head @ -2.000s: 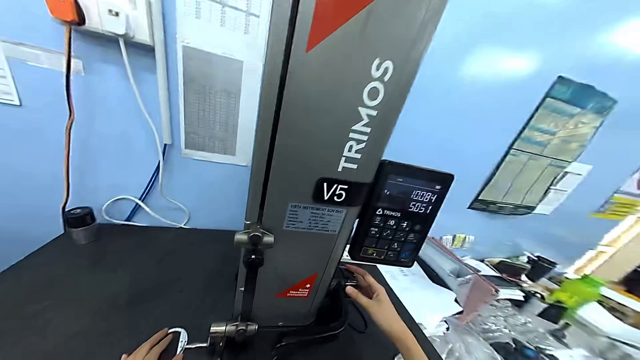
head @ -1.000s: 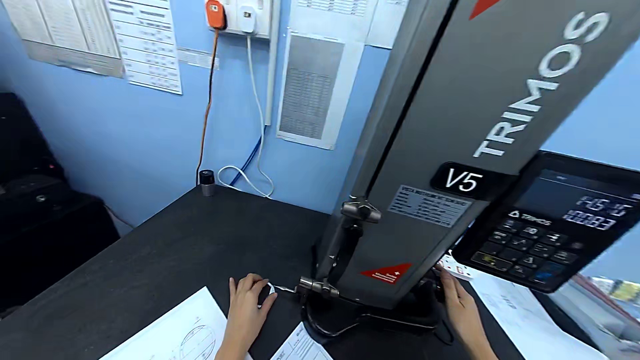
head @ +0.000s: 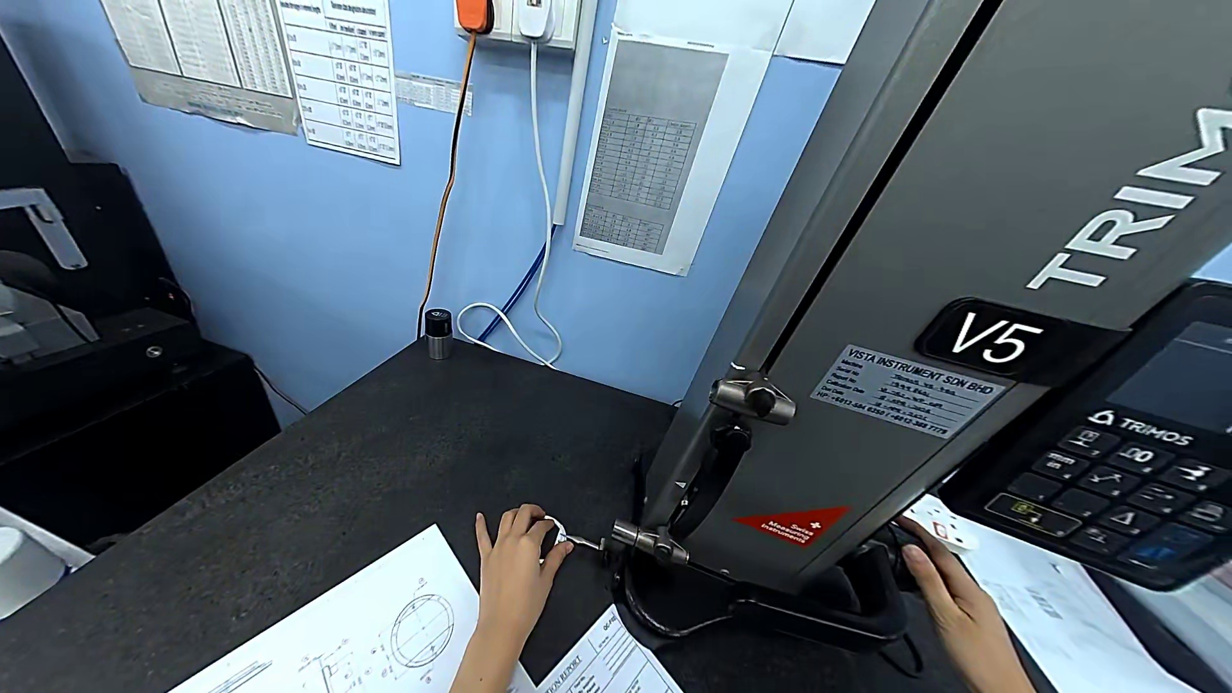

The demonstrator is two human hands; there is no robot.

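My left hand [head: 520, 563] holds a small white ring-shaped part [head: 556, 529] between thumb and fingers on the dark granite surface plate. The thin probe [head: 585, 543] of the Trimos V5 height gauge [head: 866, 289] reaches to the part; whether they touch is too small to tell. The probe sits in a metal clamp [head: 651, 542] low on the column. My right hand [head: 948, 587] is at the right side of the gauge's base, fingers at a dark knob, partly hidden behind the column. The keypad and display unit [head: 1116, 452] hangs above it.
A technical drawing [head: 385, 626] and a printed form [head: 611, 664] lie in front. A small black-topped cylinder [head: 439, 334] stands at the back edge of the surface plate [head: 385, 433]. Cables hang down the blue wall from sockets. More papers [head: 1059, 597] lie at right.
The view has swung left and closer to the gauge. My left hand stays at the white part by the probe, and my right hand stays beside the base.
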